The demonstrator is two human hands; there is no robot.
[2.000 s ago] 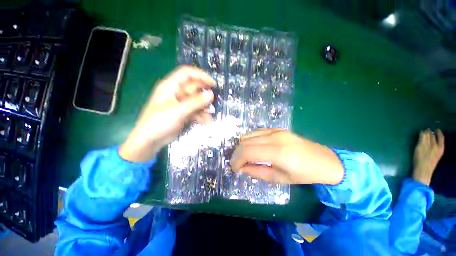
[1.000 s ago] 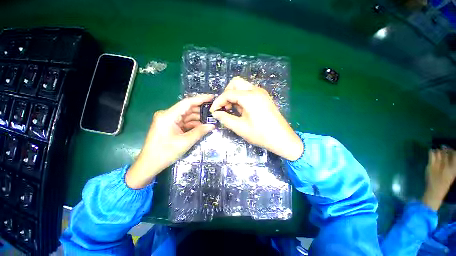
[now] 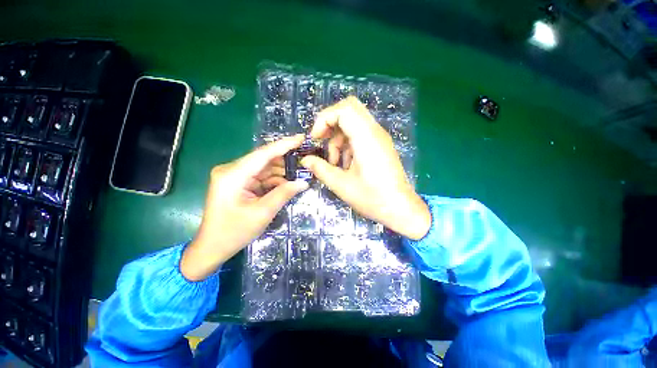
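A small black module (image 3: 294,167) is held above the clear blister tray (image 3: 331,291). My left hand (image 3: 248,198) grips the module's left side between thumb and fingers. My right hand (image 3: 360,162) has its thumb on the module's face and its index finger at the top edge. Whether a smaller part is pinched there is hidden by the fingers. The clear tray lies flat in front of me, its rows of pockets holding small dark parts, with white glare in the middle.
A black blister tray (image 3: 86,97) with modules in its pockets stands at the left. A smartphone (image 3: 150,136) lies beside it, with a crumpled clear scrap (image 3: 215,95) near its top. A single black module (image 3: 487,107) lies at the right. Another person's blue sleeve (image 3: 612,334) shows at the lower right.
From two seconds ago, both hands have come together at the module. Since one second ago, my right fingers have shifted slightly on it. The other person's hand has left view at the right.
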